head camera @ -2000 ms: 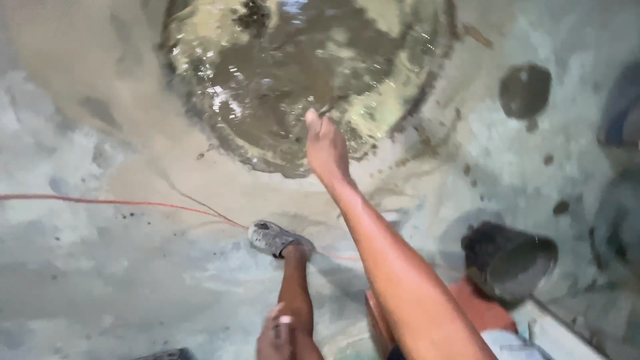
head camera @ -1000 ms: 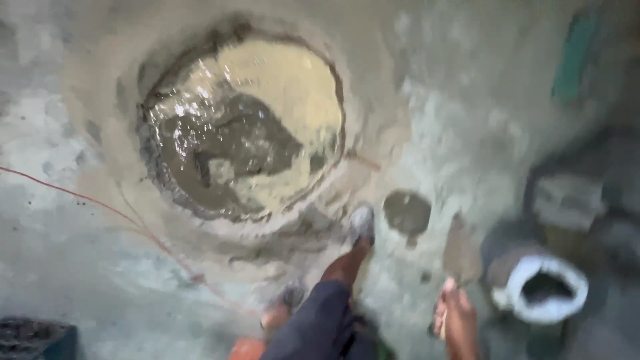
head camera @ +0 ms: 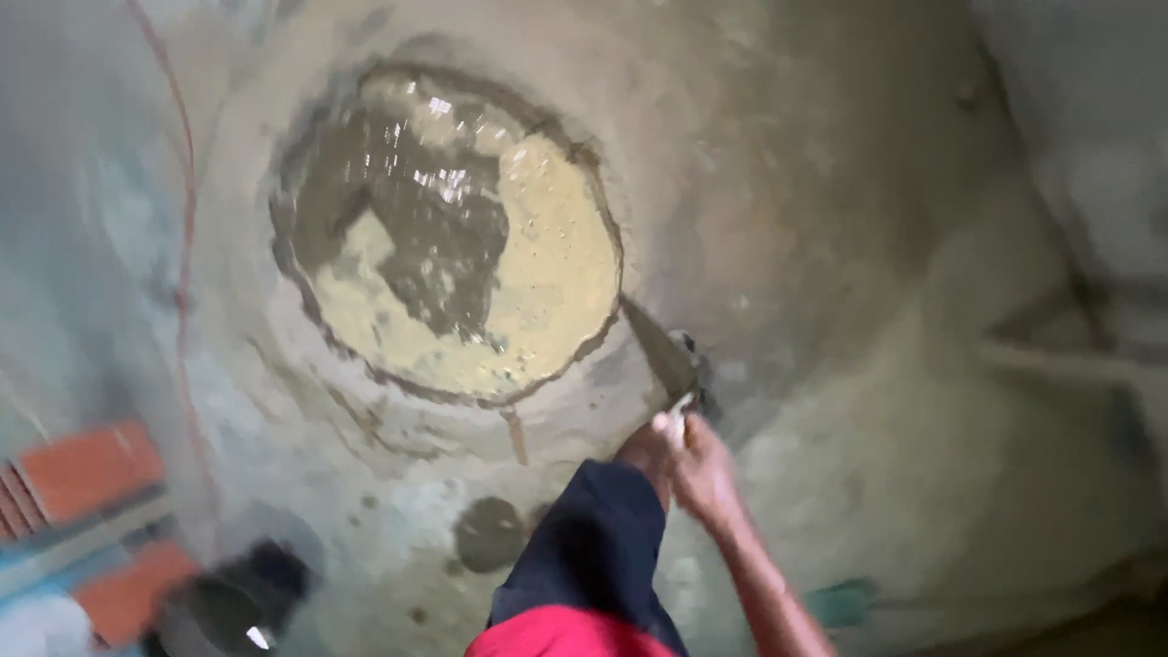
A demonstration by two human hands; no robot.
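Observation:
My right hand (head camera: 701,465) is closed around the handle of a pointing trowel (head camera: 662,351), at the lower middle of the head view. The trowel's blade points up and left, and its tip is at the rim of a round patch of wet cement mix (head camera: 447,228). Grey, glossy slurry covers the patch's middle and upper left; a pale yellowish layer lies along its right side and bottom. My left hand is not in view.
A red cable (head camera: 189,210) runs down the floor at left. Orange-red blocks (head camera: 91,470) and a black bucket (head camera: 219,607) are at lower left. A dark wet spot (head camera: 490,534) marks the floor below the patch. A green object (head camera: 839,602) lies at lower right.
The right hand and trowel, beside a white-rimmed container one second ago, are now at the patch's rim. The view has shifted and turned strongly.

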